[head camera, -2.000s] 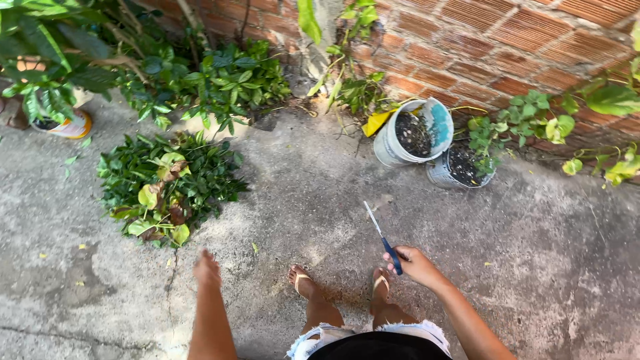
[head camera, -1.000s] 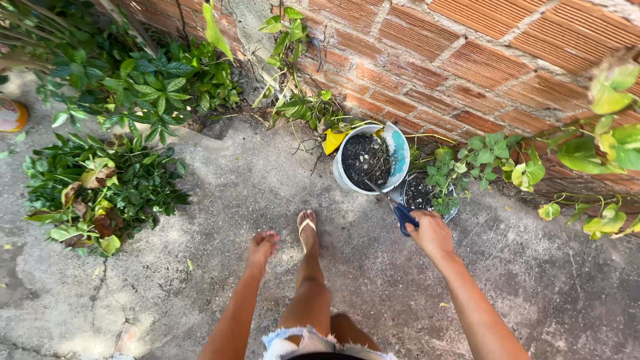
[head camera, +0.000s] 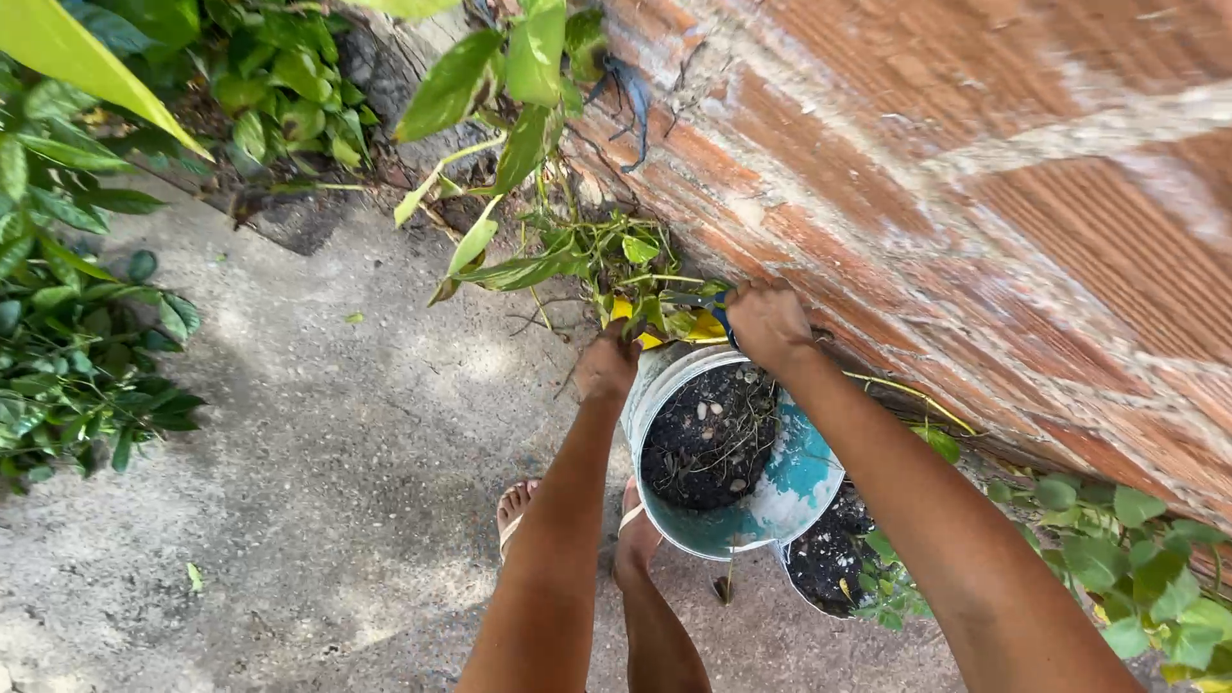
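My right hand (head camera: 770, 322) is closed around the blue handle of a pair of scissors (head camera: 695, 300), whose blades point left among the vine stems by the brick wall. My left hand (head camera: 608, 364) is at the near side of the vine (head camera: 626, 250), its fingertips against a leaf beside a yellow object (head camera: 707, 325); whether they grip the leaf is hard to tell. Just below both hands stands a white bucket (head camera: 664, 385) with dark soil, dry roots and a blue-stained inner wall. The vine's larger leaves hang to the upper left of my hands.
A second pot of soil (head camera: 830, 558) stands beside the bucket, partly under my right forearm. The brick wall (head camera: 866, 192) runs along the upper right. Cut-looking leafy greens (head camera: 87, 375) lie on the concrete at left. More leaves (head camera: 1145, 558) spread at lower right.
Both hands have moved to the vine behind the bucket. The scissors were over the bucket's soil one second ago and are now among the stems. The view has moved closer to the wall.
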